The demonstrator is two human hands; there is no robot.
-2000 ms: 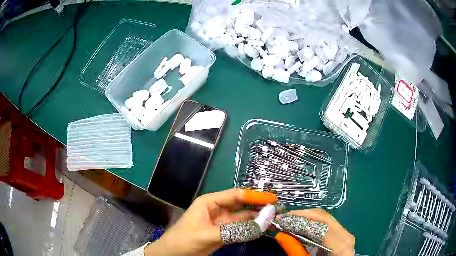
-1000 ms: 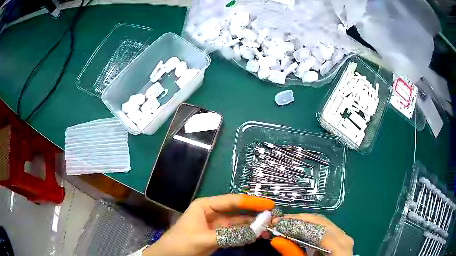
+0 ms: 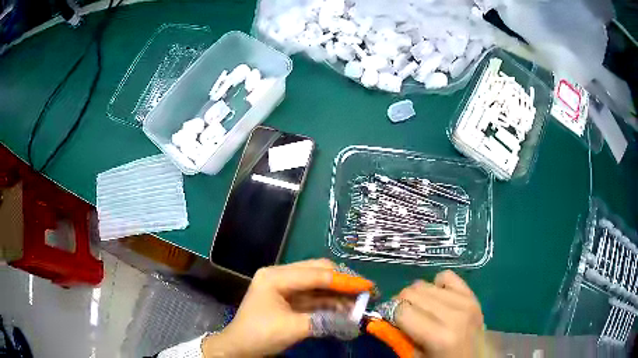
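My left hand [image 3: 287,301], with an orange cot on the index finger and speckled wrap on the thumb, holds a small white plastic part [image 3: 360,306] between finger and thumb. My right hand [image 3: 434,314] meets it at the part's right side, its fingers curled, with an orange cot low and speckled wrap near the tip. A short shiny metal bit shows between the hands at the white part; how far it extends is hidden by my right fingers. The clear box of metal rods [image 3: 409,213] lies just beyond my hands.
A black smartphone [image 3: 255,217] lies left of the rod box. A frosted tub [image 3: 269,105], clear lid [image 3: 129,84] and ribbed white sheet [image 3: 142,199] are further left. A bag of white caps [image 3: 392,49], loose cap [image 3: 401,110] and strip box [image 3: 493,122] lie beyond. A blister tray [image 3: 608,273] is far right.
My right hand's fingers have curled in closer over the metal rod, which was seen sticking out to the right before. The view has shifted, so the boxes sit slightly higher.
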